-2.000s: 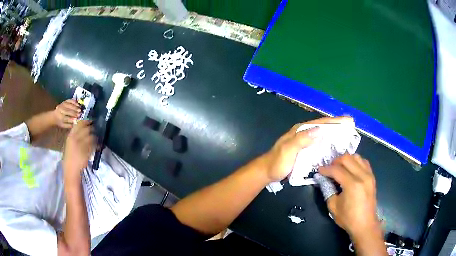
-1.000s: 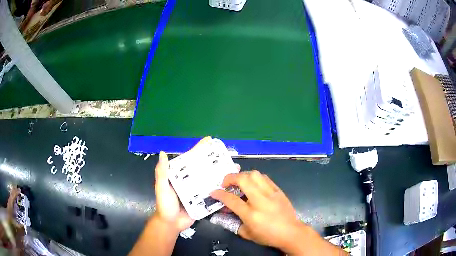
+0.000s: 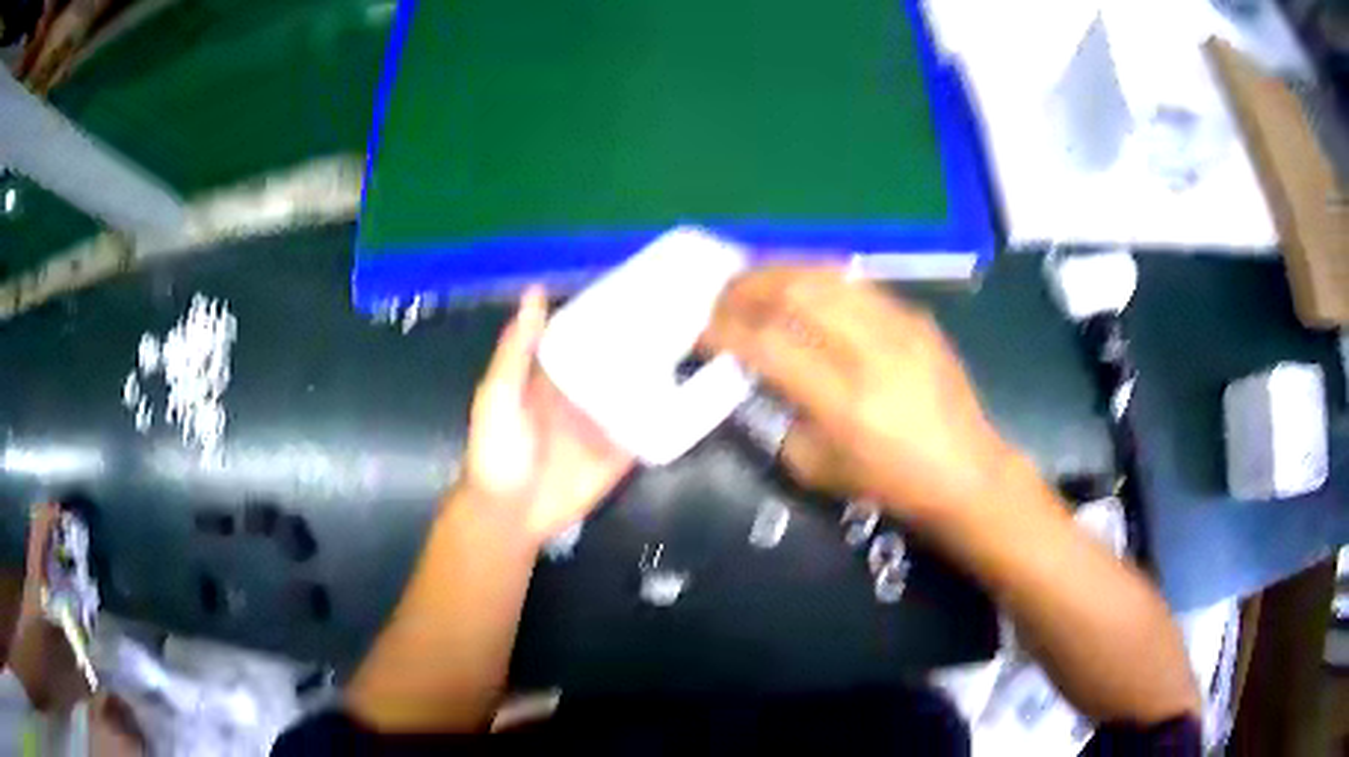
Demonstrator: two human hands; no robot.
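Note:
A white square plastic housing (image 3: 636, 348) is held in front of me, smooth side up, with a dark opening near its right edge. The frame is blurred. My left hand (image 3: 540, 436) holds the housing from the left and below. My right hand (image 3: 851, 377) is at the housing's right edge, with its fingers by the dark opening; a whitish wrap (image 3: 762, 422) shows on one finger. Whether the right fingers pinch a small part cannot be told. Several small whitish parts (image 3: 663, 587) lie on the dark bench below the hands.
A blue-edged green board (image 3: 666, 126) lies beyond the hands. White C-shaped clips (image 3: 193, 370) and dark blocks (image 3: 301, 535) lie at left. At right are a white-headed, black-handled hammer (image 3: 1092, 281), a white housing stack (image 3: 1275, 432) and brown cardboard (image 3: 1284, 185). A neighbour's hand (image 3: 37, 592) shows at lower left.
The view has tilted down, so more bench shows below the hands. Both hands still hold the housing. My right fingers have moved from its lower part to its right edge.

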